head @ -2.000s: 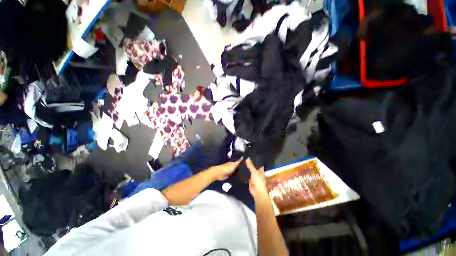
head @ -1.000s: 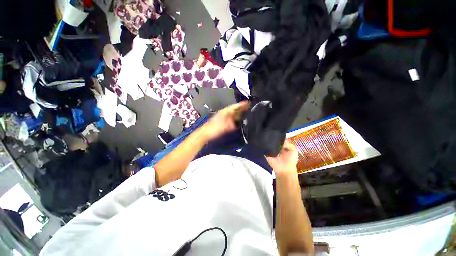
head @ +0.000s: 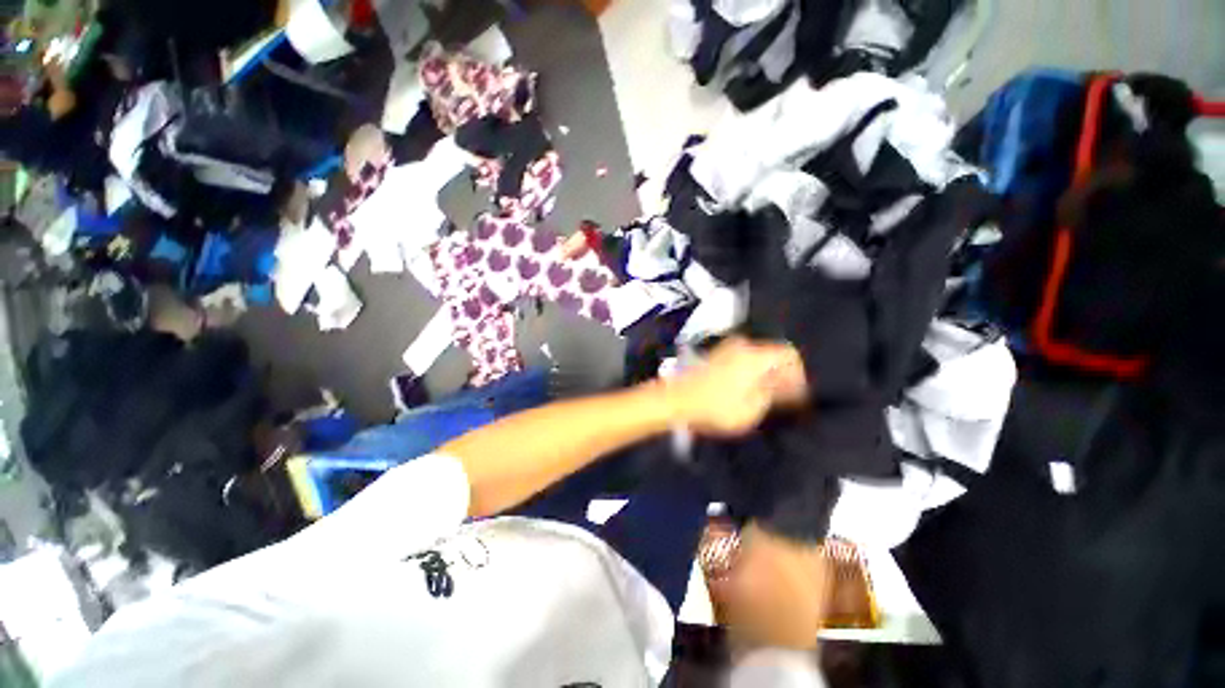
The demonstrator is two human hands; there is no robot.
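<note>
A black garment (head: 840, 323) hangs from the black-and-white heap (head: 867, 128) down to my lap. My left hand (head: 739, 387) is over the cloth, blurred, with its fingers curled; it seems to hold the garment's near part. My right hand (head: 768, 571) is below it, blurred, in front of the brown slatted mat; its fingers are hidden at the cloth's lower end, and I cannot tell if they grip it.
The brown mat (head: 849, 591) lies on a white board at my lap. A large black garment heap (head: 1075, 565) with a small white tag is at right, below a red-rimmed crate (head: 1052, 303). Printed fabric pieces (head: 511, 255) and white offcuts lie on the floor.
My left hand has moved right across the cloth, and my right hand has moved down over the mat. The black garment is spread higher, and more white cloth shows around it. The view has shifted.
</note>
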